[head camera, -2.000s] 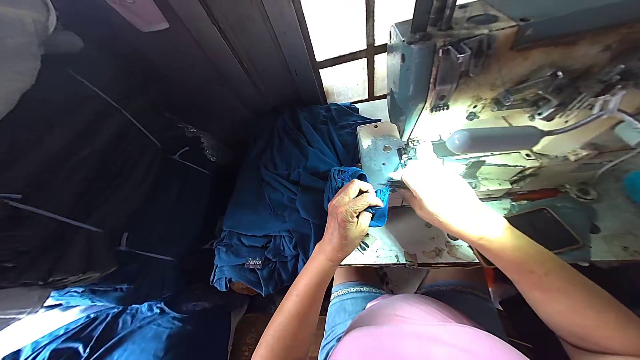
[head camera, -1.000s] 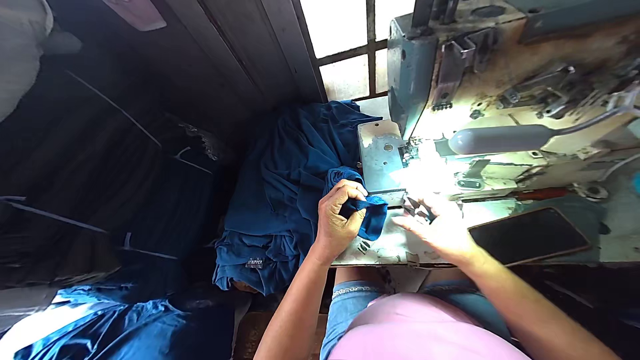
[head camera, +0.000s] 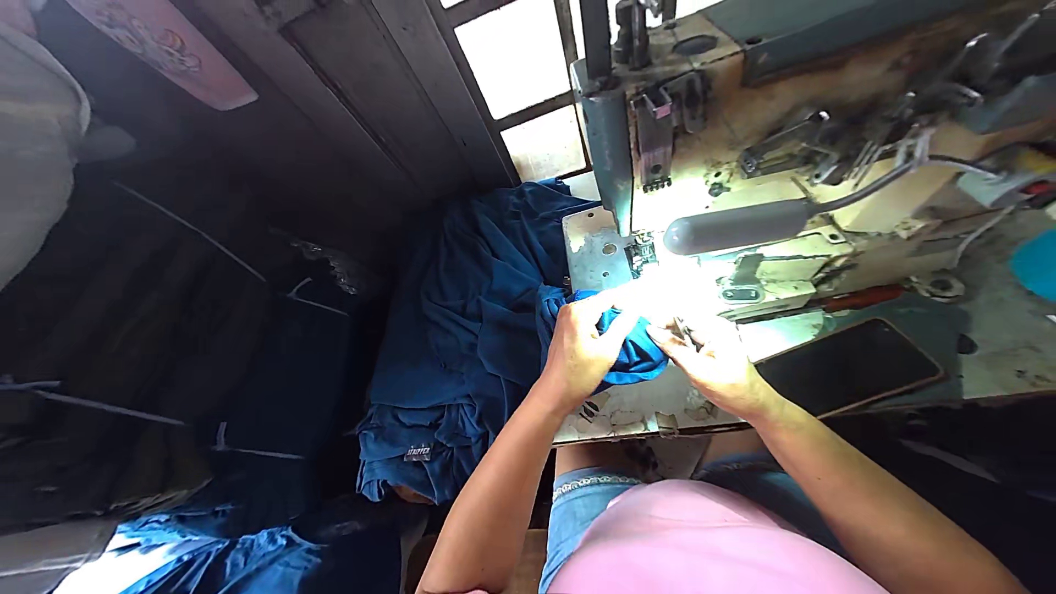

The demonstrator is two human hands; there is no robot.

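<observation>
Blue fabric point(head camera: 634, 351) is pinched in my left hand point(head camera: 584, 342) at the front of the sewing machine bed, beside the metal plate point(head camera: 596, 247). My right hand point(head camera: 716, 363) is close on its right side, with a small metal tool, possibly thread snips point(head camera: 685, 332), in its fingers; glare hides the fingertips and whether they touch the cloth. The sewing machine point(head camera: 685, 148) stands just beyond both hands, its needle area washed out by a bright lamp point(head camera: 738, 227). A dark blue garment point(head camera: 474, 322) lies bunched to the left of the machine bed.
A smartphone point(head camera: 850, 367) lies on the machine table point(head camera: 635, 412) right of my right hand. Behind it are a red-handled tool point(head camera: 865, 299) and a turquoise round object point(head camera: 1038, 264). More blue cloth point(head camera: 214, 561) is at the lower left, below a dark, tied bundle point(head camera: 165, 330).
My hands have come closer together, and both are now nearer the lit needle area than one second ago. The blue fabric between them has shifted and bunched differently.
</observation>
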